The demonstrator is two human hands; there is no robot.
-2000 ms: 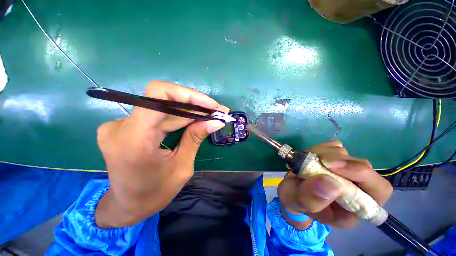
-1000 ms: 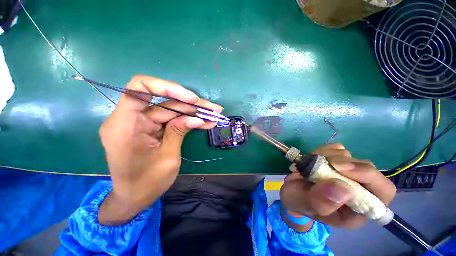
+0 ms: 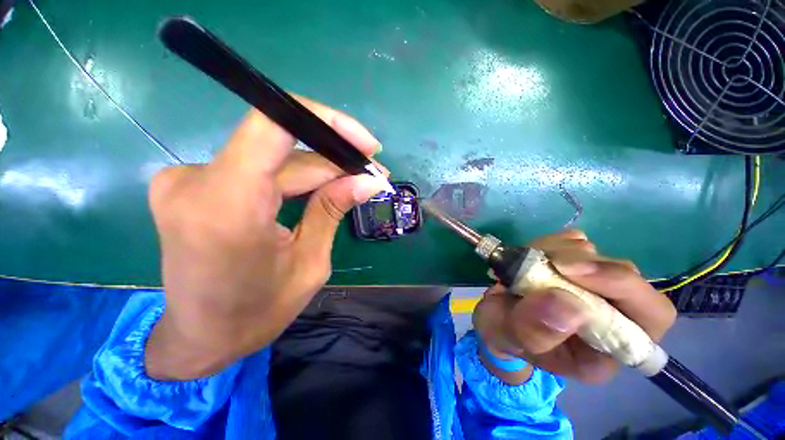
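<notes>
The rounded black watch case (image 3: 387, 213) lies on the green mat, its small circuit board facing up. My left hand (image 3: 245, 228) holds the black tweezers (image 3: 275, 105) at the case's upper left; their pale points are over the board near its top edge. My right hand (image 3: 577, 309) holds the soldering iron (image 3: 577, 314) by its cream wrapped grip. The iron's metal tip is at the right edge of the case; whether it touches the board cannot be told. No part between the tweezer points can be made out.
Solder wire (image 3: 103, 84) runs from the upper left towards my left hand. A black fan (image 3: 736, 73) with a round guard stands upper right, a brown tub (image 3: 590, 7) beside it. Yellow and black cables (image 3: 751, 202) hang at right. A black gridded tray (image 3: 711, 296) is beyond the bench edge.
The tweezers have turned, their rear end now higher and steeper. Both hands, the case and the iron appear slightly higher in view. The iron's tip stays by the case's right edge.
</notes>
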